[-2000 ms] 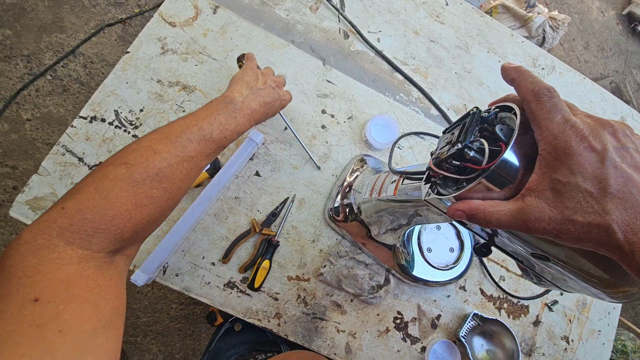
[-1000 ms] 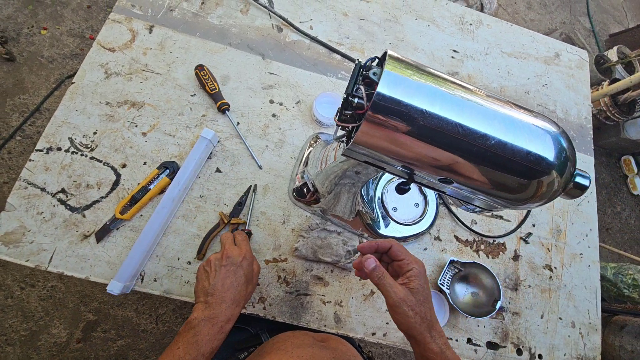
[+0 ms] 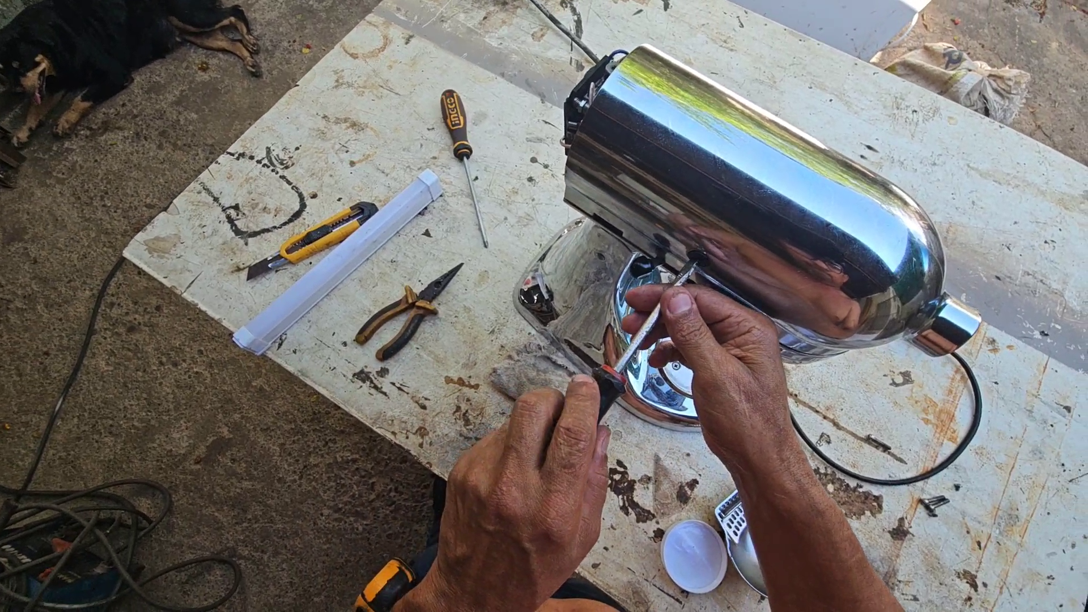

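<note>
A chrome stand mixer [image 3: 748, 187] stands on the worn white table, its rear end uncovered with wiring showing. My left hand [image 3: 531, 484] is closed around the dark handle of a screwdriver [image 3: 642, 340]. The tip of that screwdriver meets a hole low on the side of the mixer's head. The fingers of my right hand [image 3: 722, 348] pinch the shaft near the tip; whether they also hold a screw cannot be told. To the left lie long-nose pliers [image 3: 410, 313], a second screwdriver [image 3: 460, 136] and a yellow utility knife [image 3: 319, 236].
A white plastic tube [image 3: 340, 259] lies beside the knife. Near the front edge are a white round lid [image 3: 694, 557], a metal cover [image 3: 744, 552] and several screws [image 3: 933, 505]. A black cable [image 3: 969, 433] loops at the right. A dog [image 3: 93, 51] lies on the ground.
My left hand has picked up the screwdriver that lay by the pliers and brought it to the mixer. My right hand has moved up to the mixer's side. The view has shifted.
</note>
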